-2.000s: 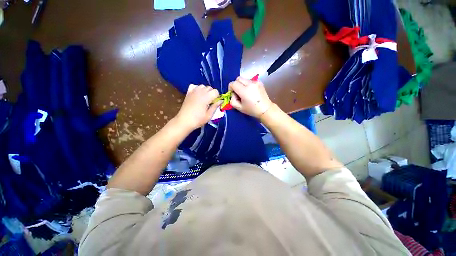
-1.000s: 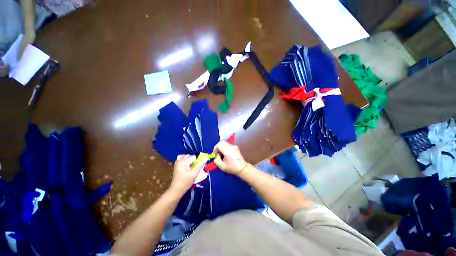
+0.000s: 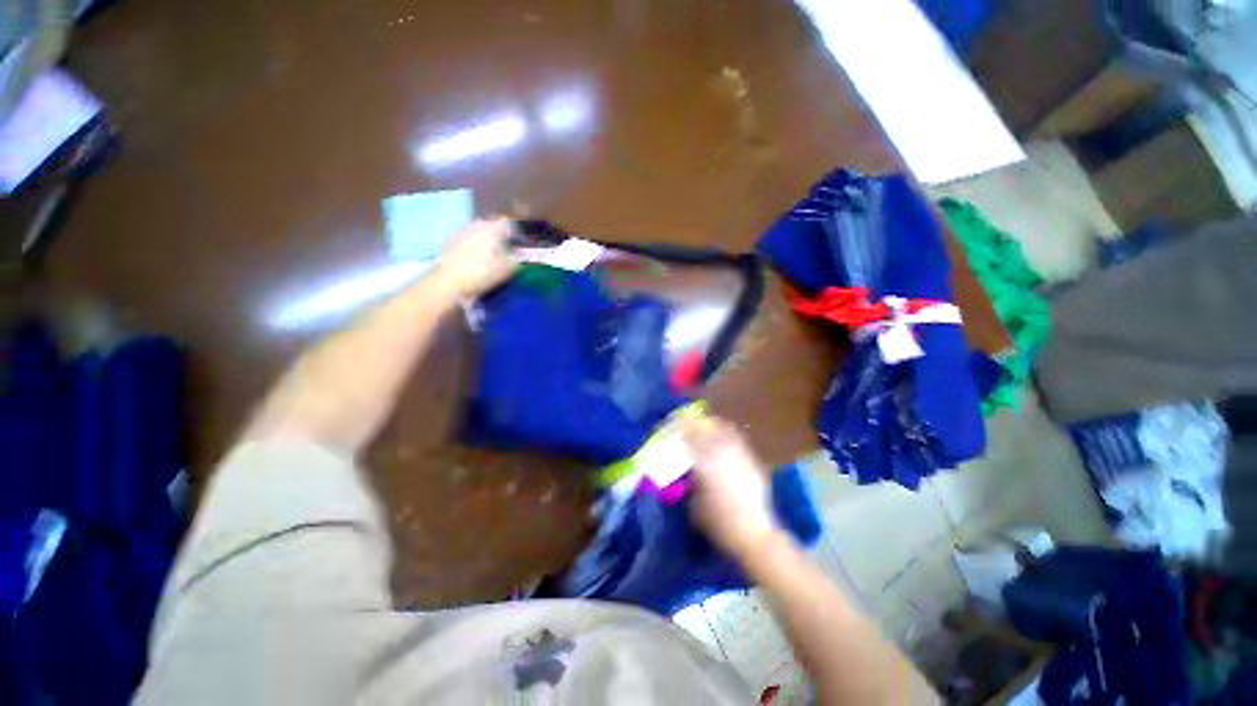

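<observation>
A navy bundle of cut pieces (image 3: 545,366) lies tilted across the table's front edge, with a yellow-green tie strip (image 3: 627,466) around its middle and red and pink bits beside it. My right hand (image 3: 727,476) is blurred and closed on the bundle at the tie. My left hand (image 3: 476,258) is stretched out beyond the bundle, at the left end of the loose black, green and white fabric scraps (image 3: 572,254). Blur hides whether its fingers grip a scrap.
A second navy bundle (image 3: 903,372) with red and white ties lies at the right table corner. Dark navy pieces (image 3: 124,428) lie at the left. A light blue paper slip (image 3: 429,224) lies on the brown table (image 3: 317,83). Green fabric (image 3: 1013,297) is beyond the right corner.
My left hand has left the tie and moved forward to the scraps. My right hand and the bundle have moved right. The bundle's far end now lies against the scraps.
</observation>
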